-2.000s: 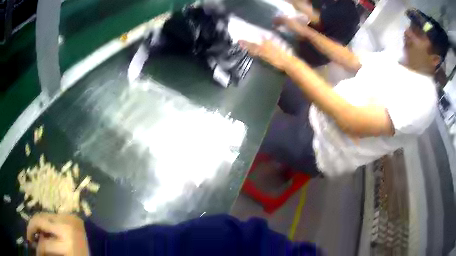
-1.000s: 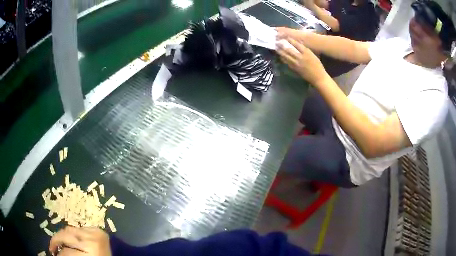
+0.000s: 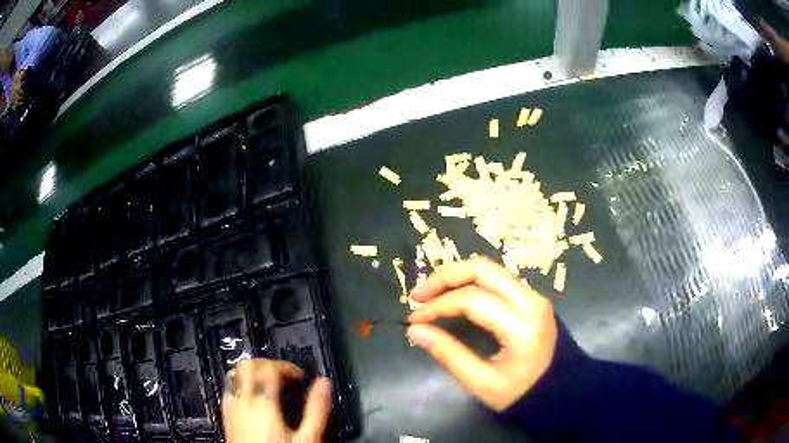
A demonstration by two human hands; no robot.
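Note:
A loose heap of small cream strips [image 3: 515,212] lies on the dark green bench. A smaller cluster [image 3: 437,253] with dark bits sits at its left. My right hand [image 3: 489,324] is beside this cluster, thumb and fingertips pinched on a thin dark piece with an orange end [image 3: 365,328]. My left hand [image 3: 270,405], cut off by the bottom edge, is over a lower pocket of the black blister tray [image 3: 229,255], thumb and fingers apart. Whether it holds something dark there cannot be told.
A clear ribbed plastic sheet [image 3: 683,225] glares at the right. A white edge rail [image 3: 415,99] with a metal post [image 3: 580,35] runs behind, before the green belt [image 3: 363,52]. Something yellow [image 3: 16,381] shows at lower left. A neighbour's hand is cut off at upper right.
The view has swung left, so the black tray and my left hand now show. My right hand has moved from below the heap to the small cluster, now pinching the dark piece.

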